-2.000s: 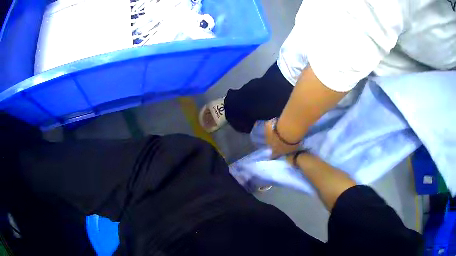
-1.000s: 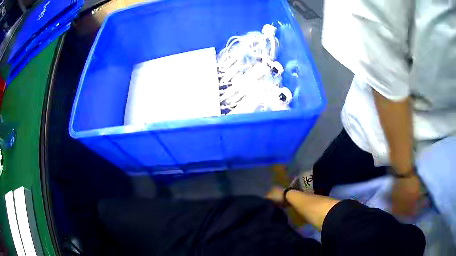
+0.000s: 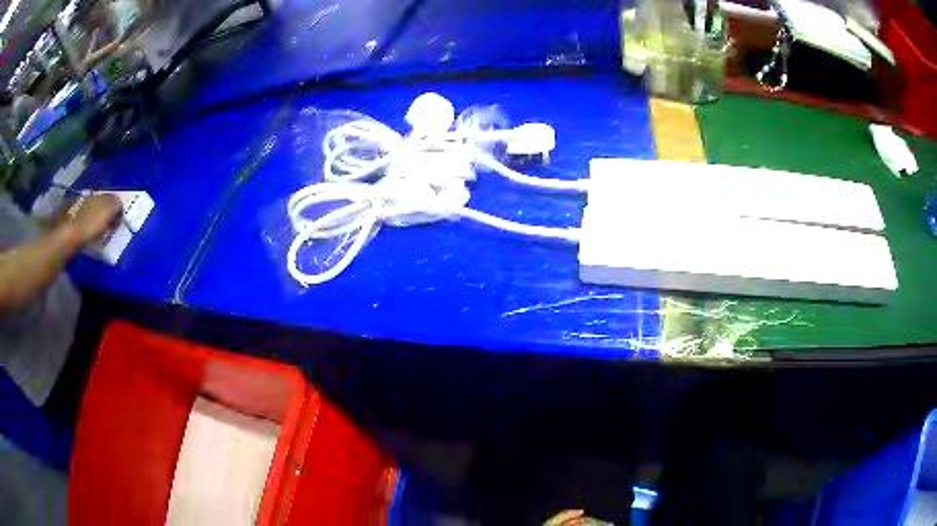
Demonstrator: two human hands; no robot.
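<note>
Two long white power strips (image 3: pixel 729 226) lie side by side across the seam of the blue sheeting and the green mat. Their white cords (image 3: pixel 411 180) lie coiled to the left, partly in thin clear plastic, with two chunky plugs (image 3: pixel 429 113) at the top of the bundle. A sliver of a hand (image 3: pixel 572 518), seemingly my right hand, shows at the bottom edge below the bench; its fingers and anything in it are cut off. It is apart from the strips. My left hand is not seen.
A red tote (image 3: pixel 134 431) with white bars inside stands below the bench at left. Another person's hand (image 3: pixel 95 221) is on a white piece at far left. A pen holder (image 3: pixel 673 51) stands at the back. A blue tote's edge (image 3: pixel 917 473) shows at lower right.
The view has swung from the blue tote and the person with pale blue cloth to the bench. My right arm, outstretched before, is now almost wholly out of the picture.
</note>
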